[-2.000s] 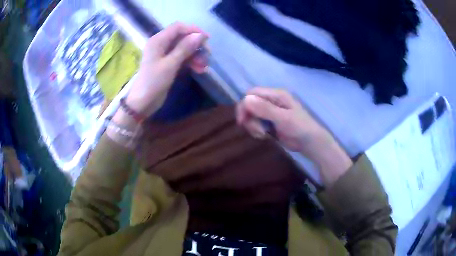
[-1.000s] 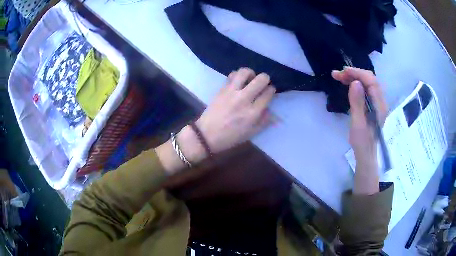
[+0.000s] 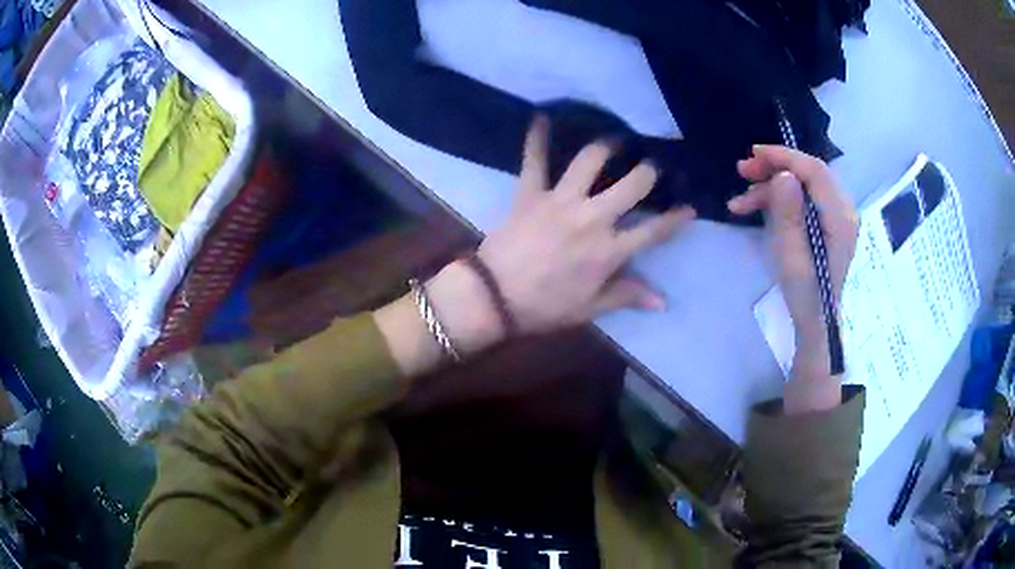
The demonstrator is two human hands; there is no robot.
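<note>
Black cut pieces (image 3: 467, 111) lie on the white table (image 3: 701, 322), one a curved band with its lower part in front of me. My left hand (image 3: 568, 239) is spread with fingers apart, its fingertips on or just over the band's near edge. My right hand (image 3: 807, 228) holds a slim dark, patterned pen-like stick (image 3: 820, 256) upright between its fingers, just right of the fabric. Its fingertips are near the fabric's edge; contact cannot be told.
A printed work sheet (image 3: 907, 322) lies at the right, with another dark pen (image 3: 910, 480) below it. At the left stands a reddish basket with a white liner (image 3: 67, 322), holding patterned fabric (image 3: 111, 150) and yellow-green fabric (image 3: 184, 156). Scraps lie at the lower right.
My hands came apart from the stick; it stays in my right hand, now over the table's right side. My left hand moved onto the band and its fingers spread. The band has shifted.
</note>
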